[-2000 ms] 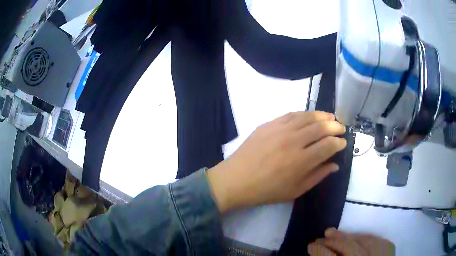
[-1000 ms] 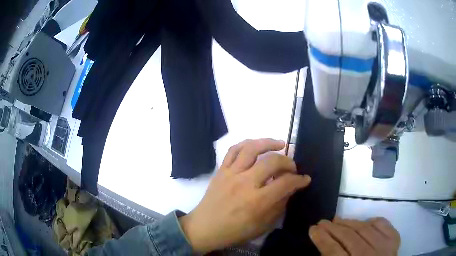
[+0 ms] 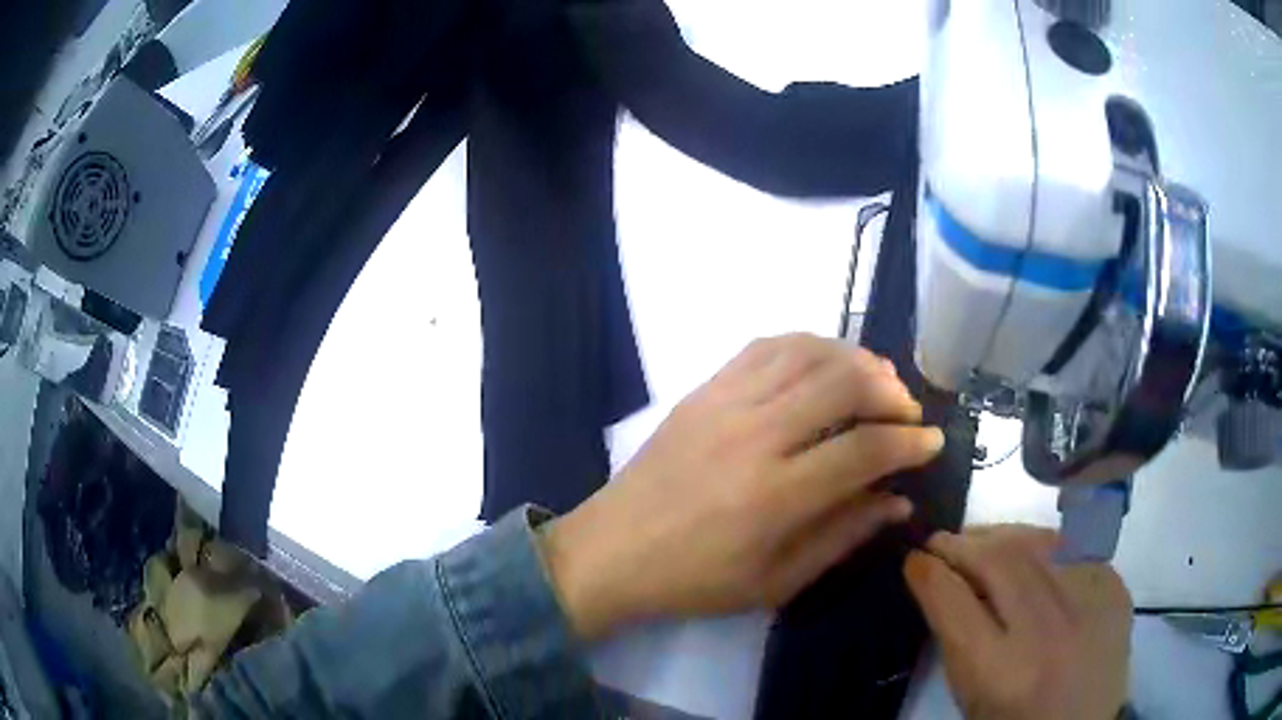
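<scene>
A long black fabric strip (image 3: 844,640) lies flat along the machine bed, running under the left side of the white sewing machine head (image 3: 984,197). My left hand (image 3: 752,478) lies on the strip just left of the needle area, fingertips on the cloth. My right hand (image 3: 1033,612) is nearer me at the strip's right edge, thumb and fingertips on the cloth. The two hands' fingertips are close together. The needle and presser foot are mostly hidden beneath the head.
Waiting black cut pieces (image 3: 548,281) fan out left of the machine. A grey box with a round vent (image 3: 120,197) stands at far left. Tan cloth (image 3: 211,612) is heaped below the table edge. A grey attachment (image 3: 1092,523) hangs right of the needle area.
Since one second ago, my left hand has moved forward and right along the strip towards the needle. My right hand has moved forward from the near edge. The view has shifted slightly.
</scene>
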